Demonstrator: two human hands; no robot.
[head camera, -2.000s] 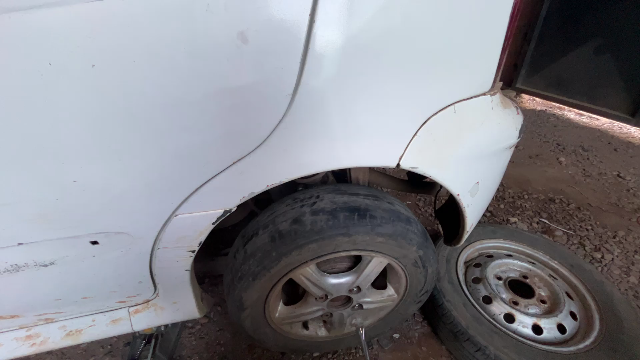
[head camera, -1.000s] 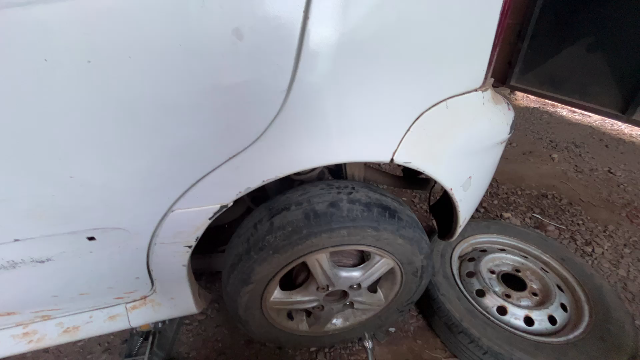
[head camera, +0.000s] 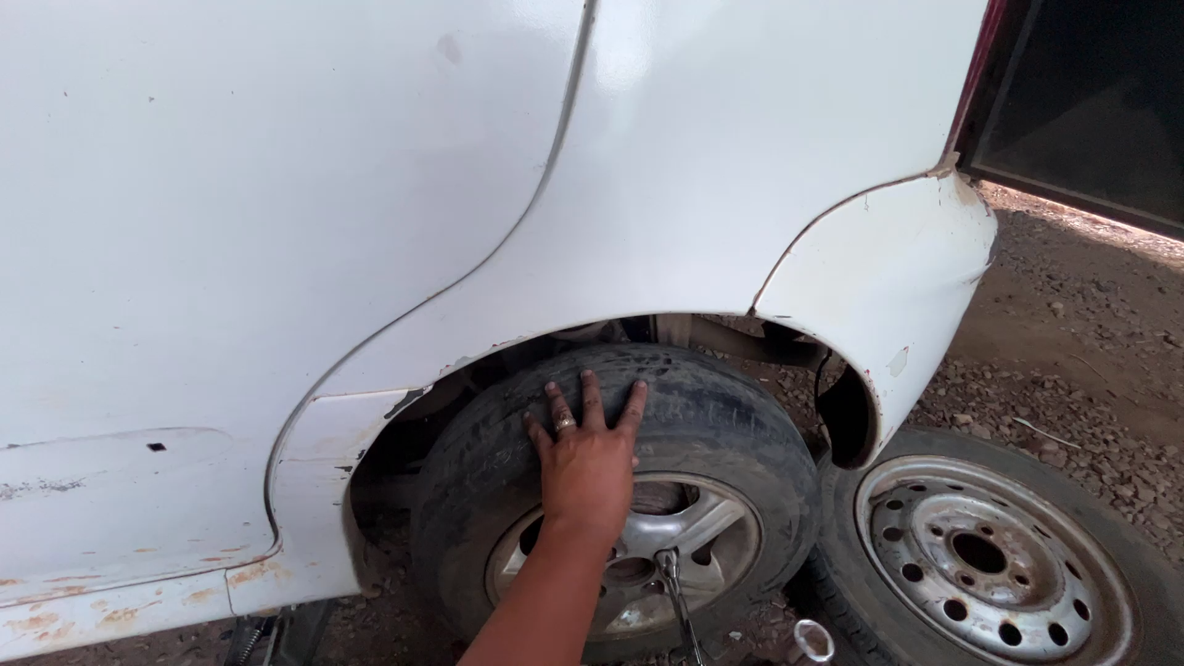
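Note:
My left hand (head camera: 587, 462) lies flat on the upper sidewall and tread of the tire (head camera: 740, 444) on the car's rear wheel, fingers spread, a ring on one finger. The wheel has a spoked alloy rim (head camera: 712, 523) and sits inside the wheel arch. A metal socket wrench (head camera: 678, 597) meets the rim right of its center, its shaft running down out of the frame. My right hand is not visible. A shiny metal ring-shaped piece (head camera: 814, 640) shows at the bottom edge, right of the wrench.
The white car body (head camera: 444, 203) fills the left and top. A second wheel with a steel rim (head camera: 980, 555) lies on the gravel ground (head camera: 1045, 370) at the right. Part of a jack (head camera: 268, 638) shows under the sill. A dark panel (head camera: 1091, 111) stands at the upper right.
My left hand has come into view and onto the tire. The socket wrench and the shiny ring-shaped piece now show more clearly near the bottom.

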